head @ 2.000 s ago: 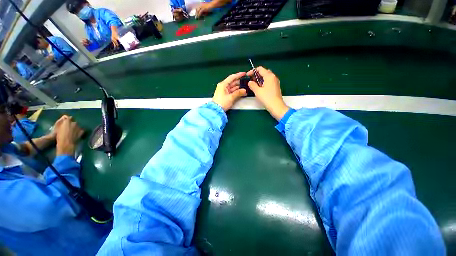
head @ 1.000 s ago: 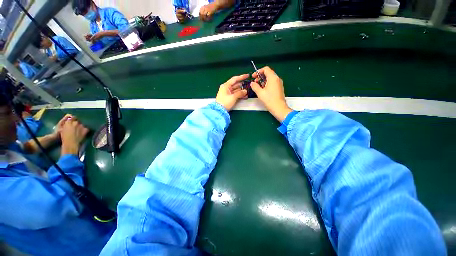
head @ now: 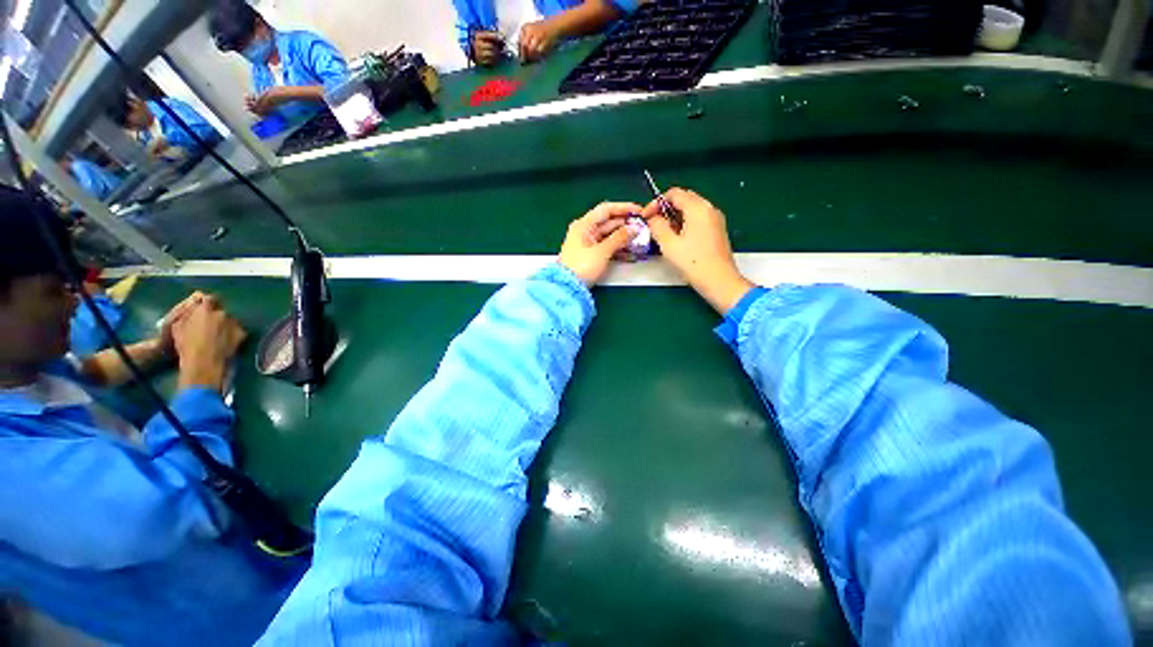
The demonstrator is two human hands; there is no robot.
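Observation:
My left hand [head: 599,241] holds a small electronic module [head: 640,238] with pale and purplish glints, just above the white strip at the belt's near edge. My right hand [head: 697,243] is close beside it on the right, with its fingers around a thin pen-like tool [head: 655,192] that points up and away. The fingers of both hands hide much of the module. The tool's lower end is hidden or too small to tell.
An electric screwdriver [head: 307,316] hangs at left over a round screw dish [head: 276,350], beside a neighbour [head: 114,442]. Small parts [head: 908,101] lie along the green belt [head: 835,164]. Black trays [head: 660,46], red parts [head: 494,91] and a pale cup [head: 999,28] are on the far side.
The module in my left hand now shows a bright, purplish face where it looked dark before. The whole view has shifted slightly, and the belt parts sit further left.

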